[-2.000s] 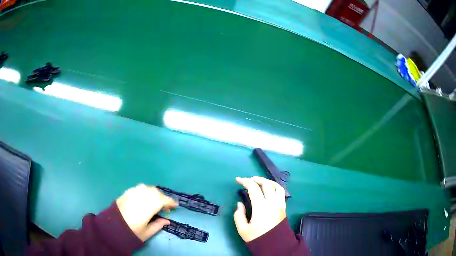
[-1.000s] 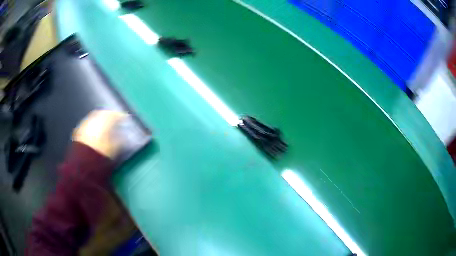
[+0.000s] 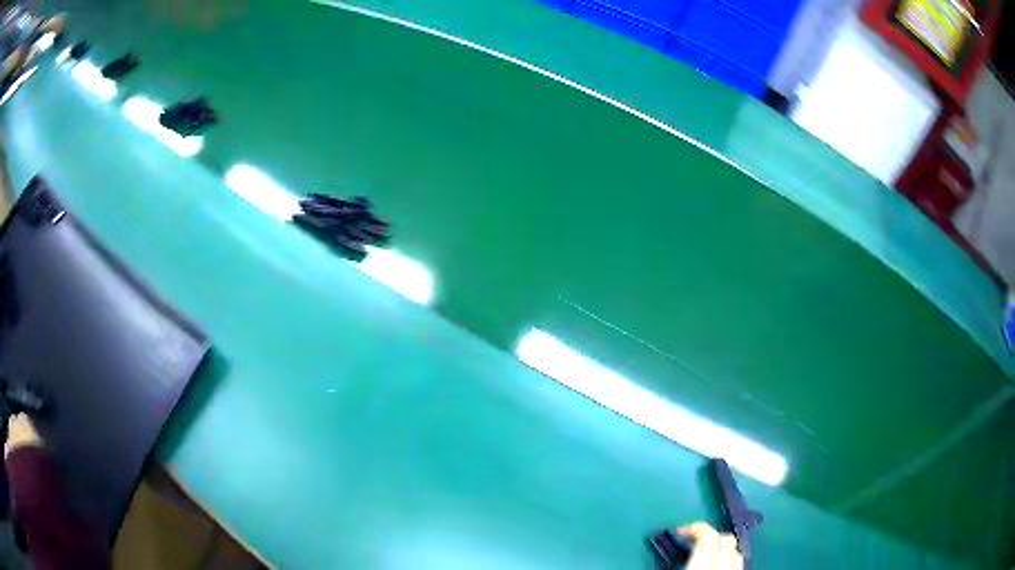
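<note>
My left hand [image 3: 22, 432] is at the far left edge, small and blurred, over the left-hand tray [image 3: 106, 323]; a dark part [image 3: 20, 395] shows at its fingertips, but whether it is held cannot be told. My right hand [image 3: 712, 548] is cut off by the bottom edge at the right, its fingers at a short black plastic part [image 3: 669, 548]; the grip is unclear. A long black plastic part [image 3: 729, 498] lies on the worktop just beyond the right hand, partly hidden by it.
Several dark bundles of parts sit on the green conveyor belt [image 3: 534, 189], the nearest bundle [image 3: 343, 224] left of centre. The teal worktop [image 3: 367, 423] curves along the near side. Blue bins [image 3: 690, 33] stand beyond the belt. A cardboard box [image 3: 167, 529] is beside the left tray.
The view swings left, then partly back right. My left hand goes from the worktop to the left-hand tray. My right hand, out of view one second ago, shows again at the bottom.
</note>
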